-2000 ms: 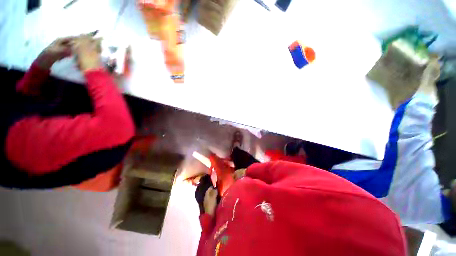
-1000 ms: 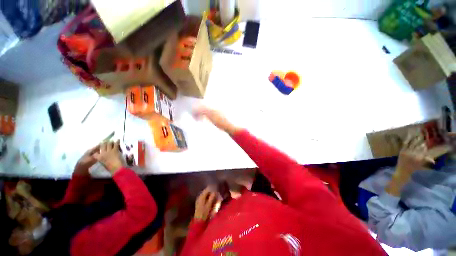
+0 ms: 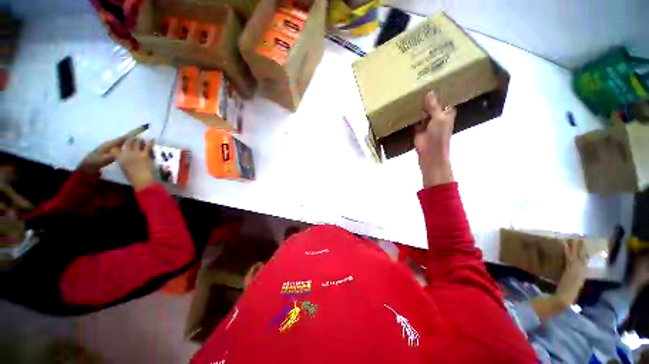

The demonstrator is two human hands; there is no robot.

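My right hand (image 3: 435,138) holds a brown cardboard carton (image 3: 427,67) by its near edge, over the white table (image 3: 313,170). The thumb lies on the outer face and the fingers are out of sight under the edge. Dark printing shows on the carton's upper face, and its dark, shadowed side faces down towards me. My left hand (image 3: 252,274) shows only as a small patch beside my red top, below table level; its fingers are hidden.
Orange retail boxes (image 3: 220,154) stand left of centre. Open cartons (image 3: 281,53) holding orange boxes are behind them. A neighbour's hands (image 3: 135,156) are at a white-and-red box on the left. Another person's hand (image 3: 573,259) is on a brown carton at right. An open carton (image 3: 213,306) is below the table.
My right hand, empty over the table a second ago, has moved right and now holds the brown carton. The view has shifted. My left hand has become mostly hidden.
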